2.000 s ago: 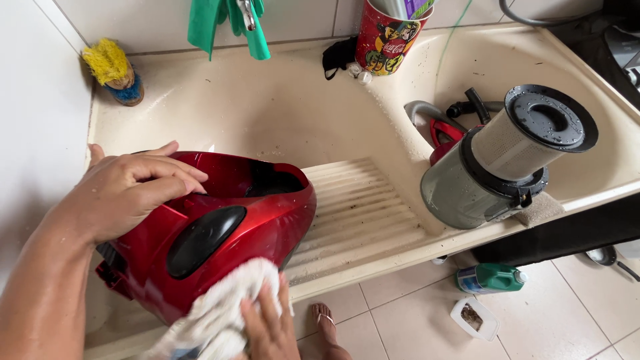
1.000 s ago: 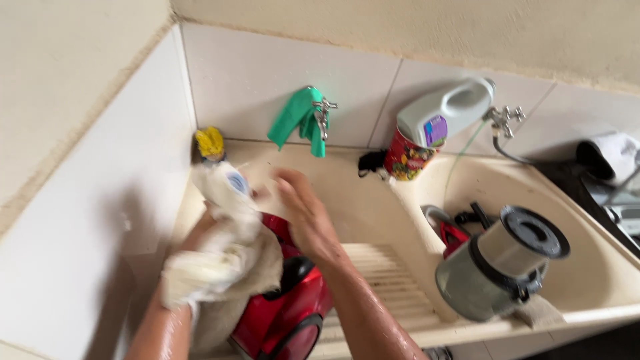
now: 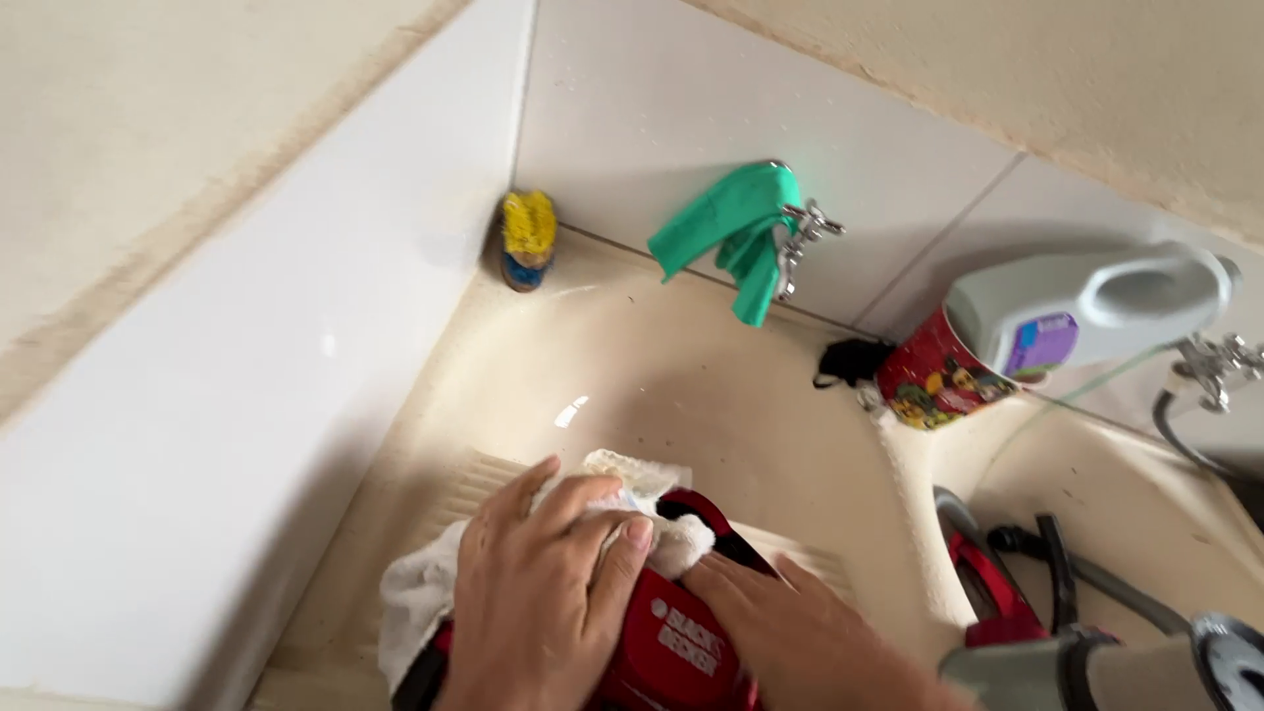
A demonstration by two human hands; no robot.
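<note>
The red plastic vacuum cleaner body [image 3: 664,642], marked Black+Decker, lies on the ribbed washboard of the cream laundry sink at the bottom centre. My left hand [image 3: 558,563] presses a white cloth [image 3: 420,592] against it, fingers bent over the bunched fabric. The cloth spreads to the left and beyond my fingertips. My right hand [image 3: 780,612] rests on the right side of the red body, its fingertips beside the cloth. The body's lower part is out of frame, and part of it is under my hands.
A yellow and blue brush [image 3: 527,242] stands in the back corner. A green cloth [image 3: 736,222] hangs over the tap [image 3: 805,237]. A red bucket [image 3: 933,380] holds a grey jug [image 3: 1086,306]. In the right basin lie hoses [image 3: 1116,592]; a dust canister [image 3: 1076,671] stands nearby.
The cloth, held up over the left side of the sink a second ago, is now pressed on the red body. My right hand has come down onto that body. The view has shifted closer.
</note>
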